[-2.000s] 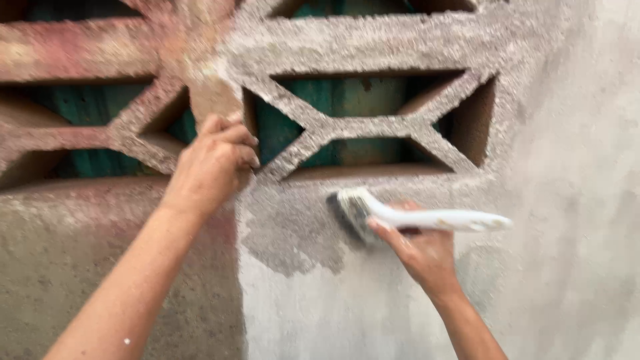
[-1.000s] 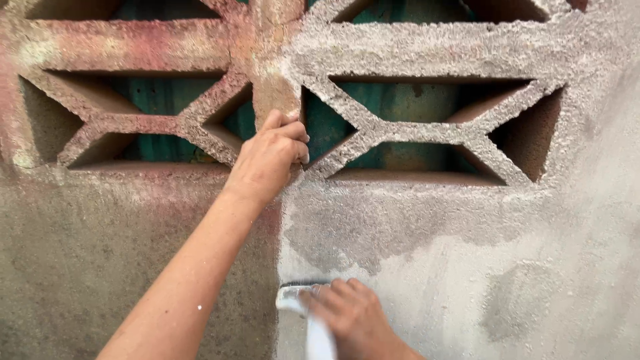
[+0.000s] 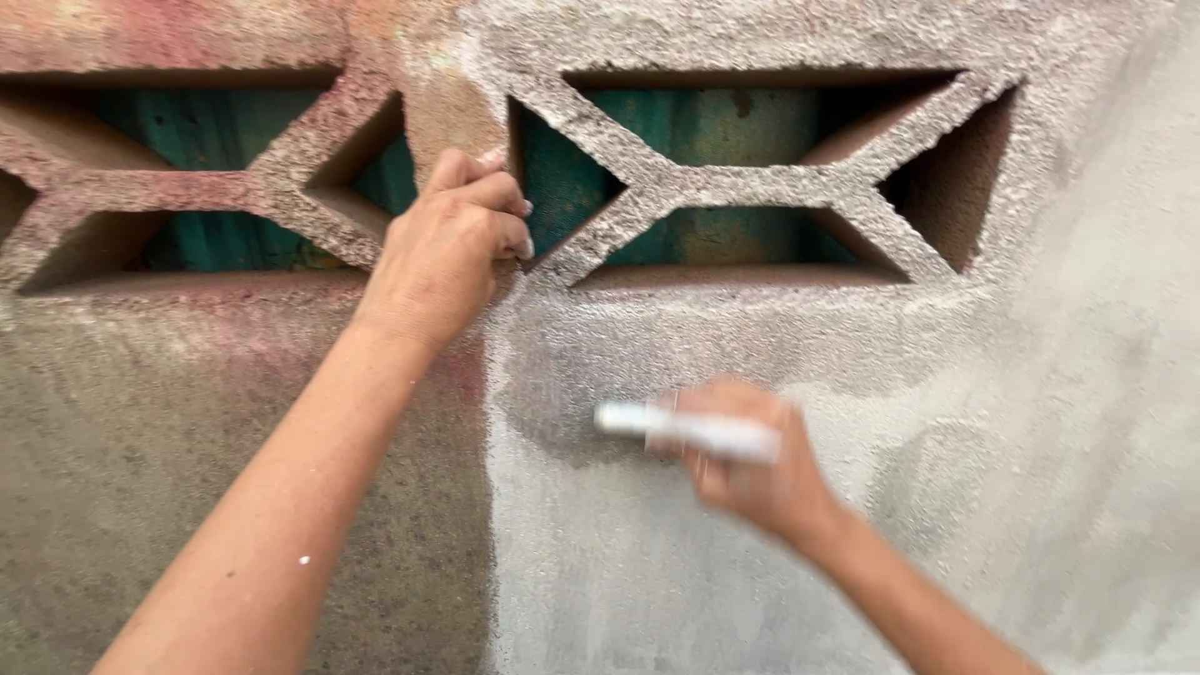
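My right hand [image 3: 750, 459] is closed around the white handle of a brush [image 3: 712, 433], blurred by motion. The brush lies level over a damp grey patch [image 3: 553, 384] of the wall, below the right ventilation block [image 3: 769, 186]; its bristles cannot be made out. My left hand [image 3: 459, 239] has its fingers curled on the concrete post between the two openwork blocks, at the left edge of the right one. Whether its fingertips hold something small is hidden. Under the blocks, a whitish painted wall [image 3: 600, 562] meets bare brown-grey concrete [image 3: 412, 562] along a vertical line.
The left ventilation block [image 3: 169, 189] carries reddish stains. Green corrugated sheeting [image 3: 581, 202] shows behind the openings. The block ribs are rough and stand out around deep recesses. A darker round patch [image 3: 923, 469] marks the wall at the right.
My right hand has risen with the brush from low by the paint line to the damp patch under the block. My left hand stays at the post. The view has moved closer.
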